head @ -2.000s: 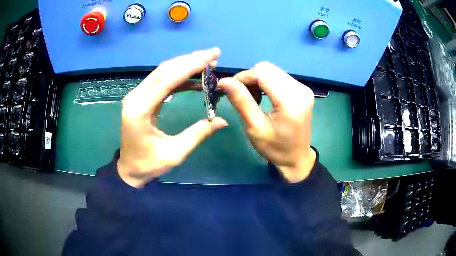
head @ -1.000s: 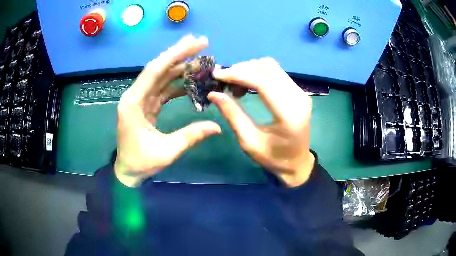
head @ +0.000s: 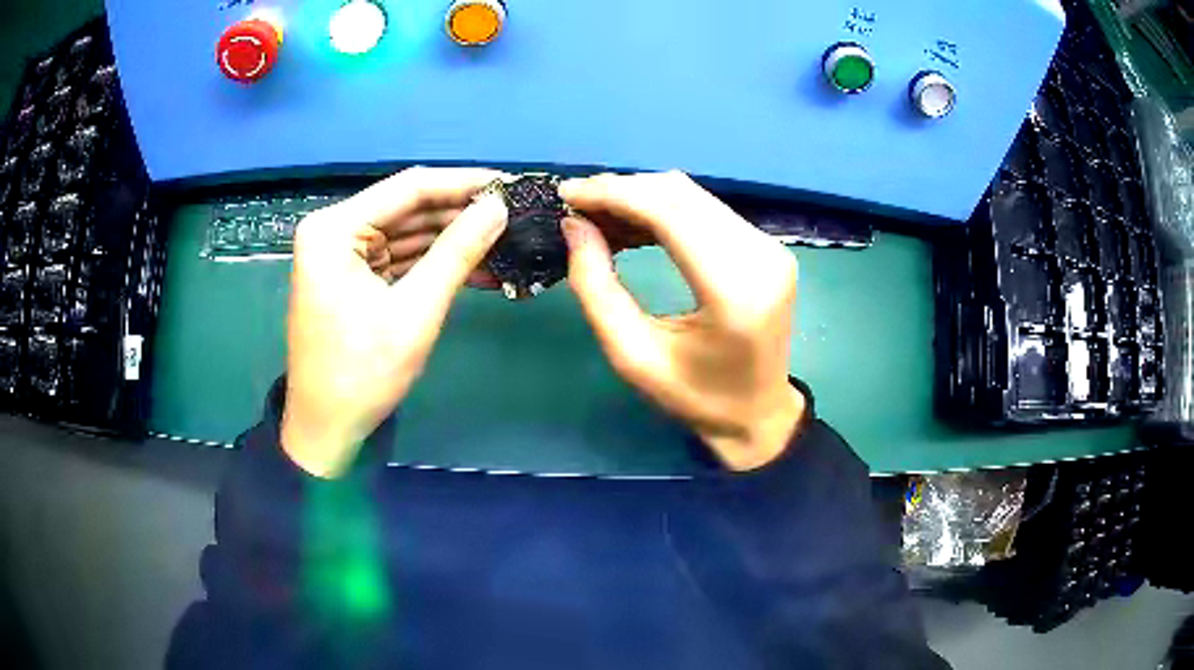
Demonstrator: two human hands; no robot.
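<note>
A small dark round-centred circuit board assembly (head: 530, 236) is held up above the green mat, in front of the blue panel's lower edge. Its broad face is towards me, with small pale tabs at its lower end. My left hand (head: 380, 295) grips its left edge between thumb and fingers. My right hand (head: 681, 301) holds its right edge with thumb and index finger. Both hands are bare. The fingertips hide its side edges.
The blue control panel (head: 629, 111) has a red emergency stop (head: 246, 52), a lit white button (head: 356, 26) and others. Black blister trays stand left (head: 66, 262) and right (head: 1067, 288). A clear strip tray (head: 269, 225) lies on the mat. Clear bags (head: 962, 517) are below right.
The assembly has turned from edge-on to face-on. My left thumb and fingers have closed onto its left edge. The white button has lit up, and a green glow shows on my left sleeve.
</note>
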